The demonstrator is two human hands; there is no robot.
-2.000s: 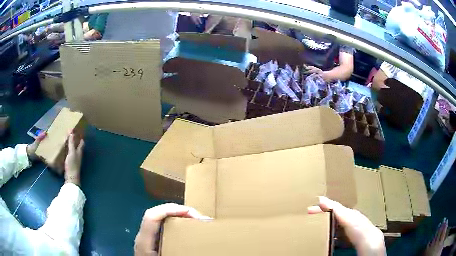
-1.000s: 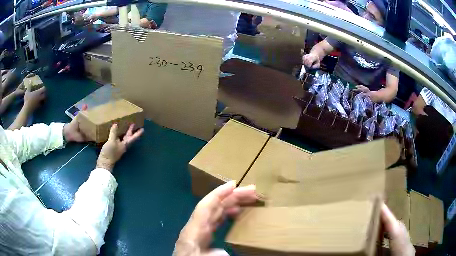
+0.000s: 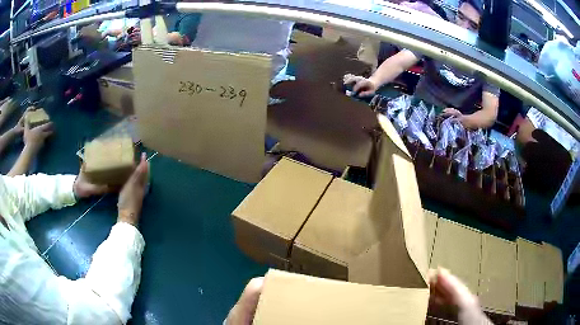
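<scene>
A tan cardboard mailer box (image 3: 337,301) is held low and close to the camera, cut off by the bottom edge. Its lid (image 3: 394,216) stands open and raised behind it, seen nearly edge-on. My left hand (image 3: 245,305) holds the box's left end, mostly hidden behind it and cut off below. My right hand (image 3: 455,295) is at the right end, with fingers by the corner where the lid meets the tray; it is slightly blurred. Closed mailer boxes (image 3: 283,197) stand in a row just beyond, partly hidden by the lid.
A marked cardboard sheet (image 3: 200,114) stands upright behind. A partitioned carton (image 3: 470,190) with shiny plastic bags is at the back right, a person behind it. At left, a person in white sleeves (image 3: 111,273) holds a small box (image 3: 109,159). A metal rail (image 3: 356,22) crosses above.
The box in my hands has turned and moved left, and its lid now stands steeply upright. My left hand is now mostly behind the box. The view has shifted slightly.
</scene>
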